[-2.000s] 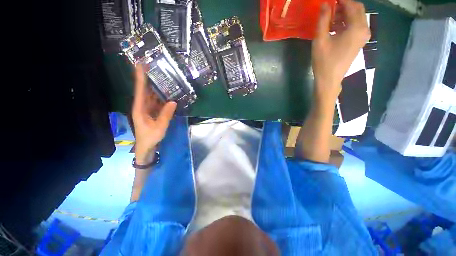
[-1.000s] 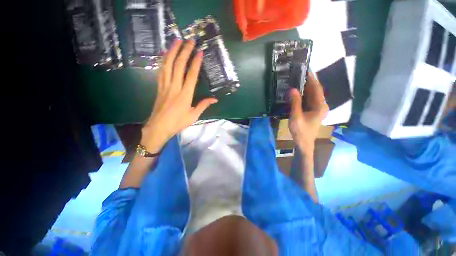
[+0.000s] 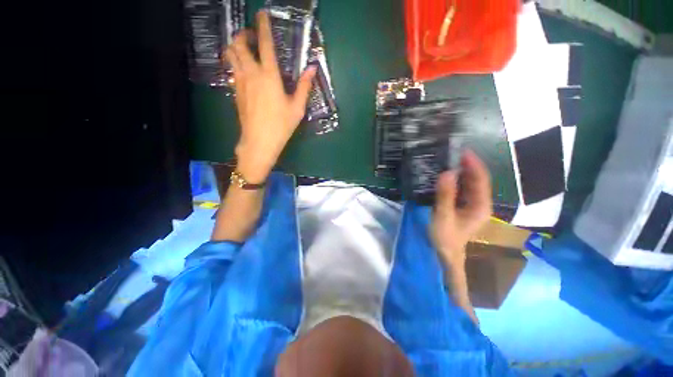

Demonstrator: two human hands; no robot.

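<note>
My left hand (image 3: 266, 110) reaches over a phone assembly (image 3: 292, 37) at the upper left, with the thumb at its right edge and the fingers at its left; it holds it. A further phone assembly (image 3: 321, 103) lies partly under it. Another phone assembly (image 3: 210, 40) lies further left, partly behind my fingers. My right hand (image 3: 466, 195) holds a motion-blurred phone assembly (image 3: 430, 143) by its lower right side. This overlaps one more phone assembly (image 3: 387, 136) to its left, near the bench's front edge.
A red bin (image 3: 468, 33) with a thin yellowish strip (image 3: 446, 26) in it stands at the top. White sheets with black rectangles (image 3: 540, 166) lie right of it. A white box (image 3: 634, 177) is at far right. A cardboard box (image 3: 493, 272) sits below the bench edge.
The view has shifted. My left hand has moved from the slanted phone assembly to one further left. A second phone assembly now shows beside the one in my right hand.
</note>
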